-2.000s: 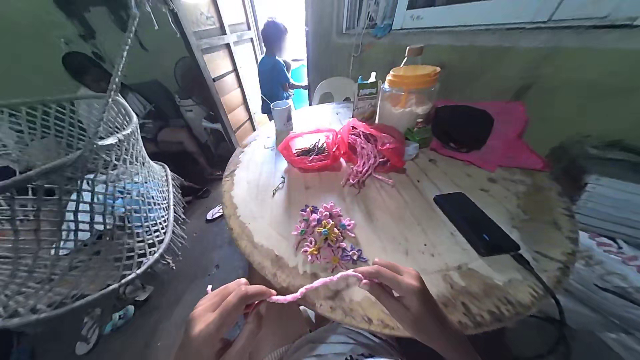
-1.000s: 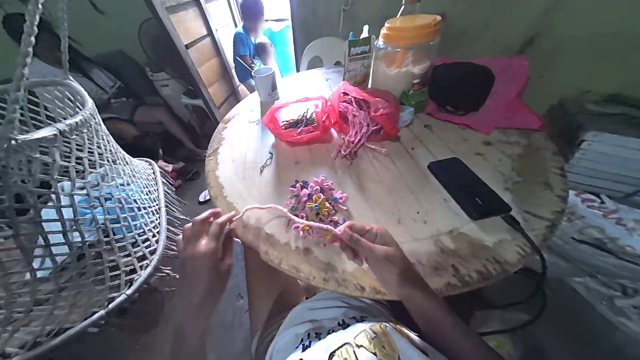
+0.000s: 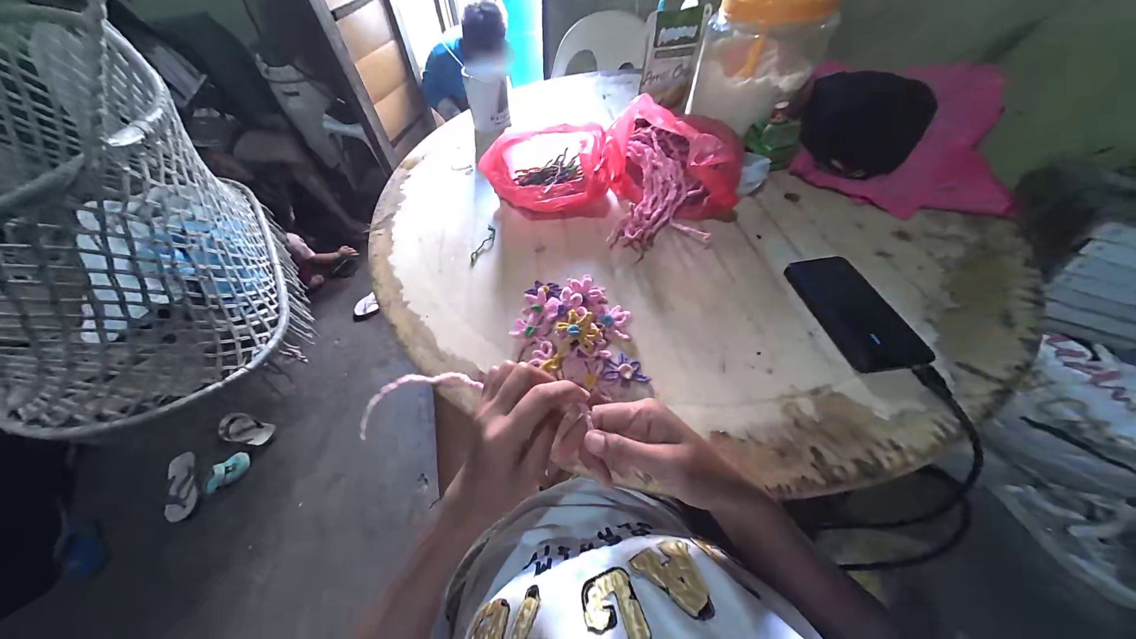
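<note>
My left hand (image 3: 519, 422) holds a pink braided yarn cord (image 3: 417, 380), whose free end hangs out to the left past the table edge. My right hand (image 3: 652, 448) meets it at the fingertips and pinches the cord's other end, mostly hidden by the fingers. Just beyond both hands lies a pile of small yarn flowers (image 3: 577, 328) in pink, yellow and purple. Farther back are a red plastic bag (image 3: 546, 204) with dark thin pieces inside and another red plastic bag (image 3: 719, 169) with pink yarn cords (image 3: 657, 195) spilling out.
The round wooden table (image 3: 710, 311) holds a black phone-like device (image 3: 856, 311) with a cable, a lidded plastic jar (image 3: 763, 62), a cup (image 3: 487, 98), a black cap (image 3: 865, 120) and a pink cloth (image 3: 963, 142). A net hammock (image 3: 177, 248) hangs left. People are in the background.
My hands were apart with the pink cord stretched between them; now they are together at the fingertips, and one end of the cord trails left. The view has tilted down.
</note>
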